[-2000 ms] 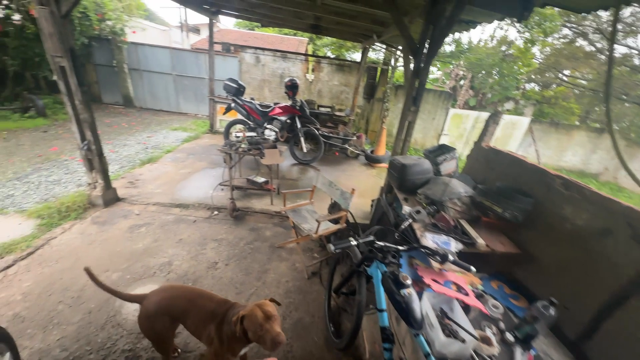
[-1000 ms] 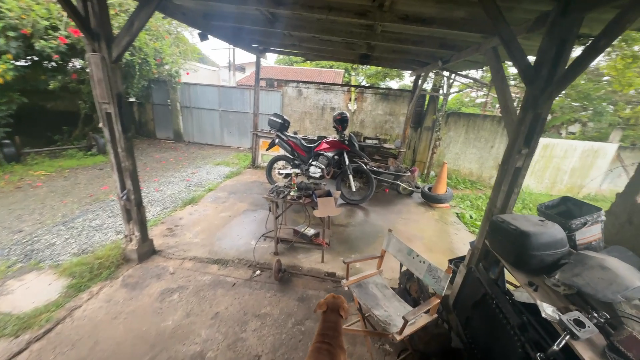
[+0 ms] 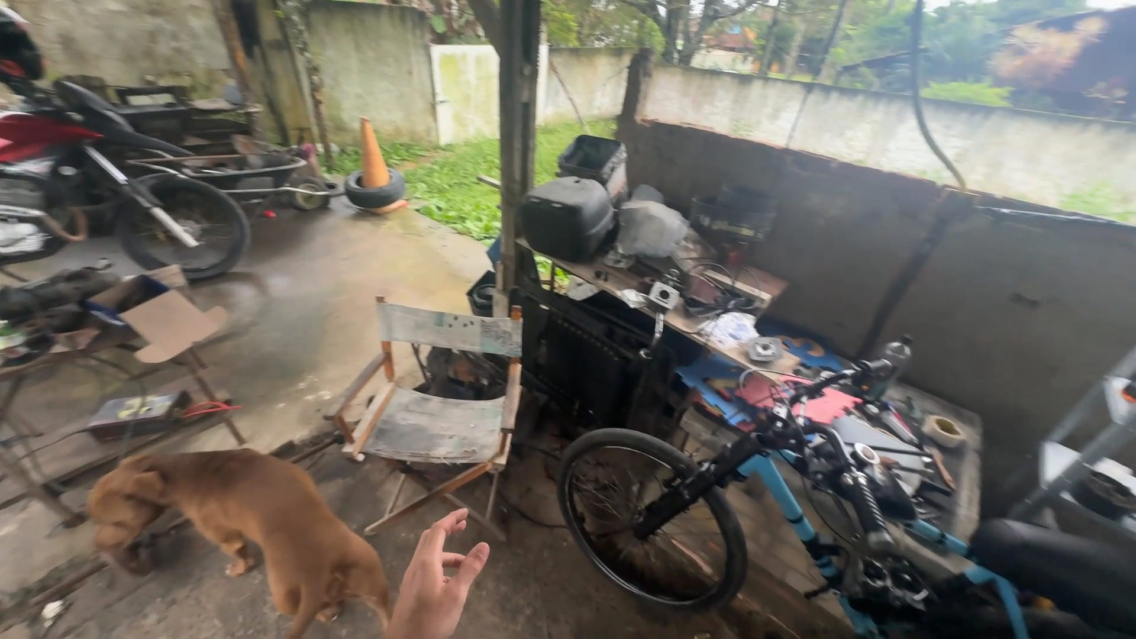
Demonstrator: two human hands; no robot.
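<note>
My left hand (image 3: pixel 439 577) is raised at the bottom edge of the head view, left of centre, fingers loosely bent and apart, holding nothing. Just beyond it stands a folding director's chair (image 3: pixel 435 426) with a wooden frame and worn fabric seat. A brown dog (image 3: pixel 257 524), head down, is to the left of the hand. Right of the hand is the black front wheel (image 3: pixel 652 519) of a bicycle with a light blue frame (image 3: pixel 781 488). My right hand is out of view.
A cluttered workbench (image 3: pixel 967 444) runs along the low wall, holding a black top case (image 3: pixel 568 217) and loose parts. A wooden post (image 3: pixel 519 133) rises by it. At left are a metal stand with a cardboard box (image 3: pixel 169 319), a red motorcycle (image 3: pixel 40 138) and an orange cone (image 3: pixel 373 155).
The view has swung right, towards the bench and bicycle. My left hand has come into view. The dog now faces left with its head lowered near the ground.
</note>
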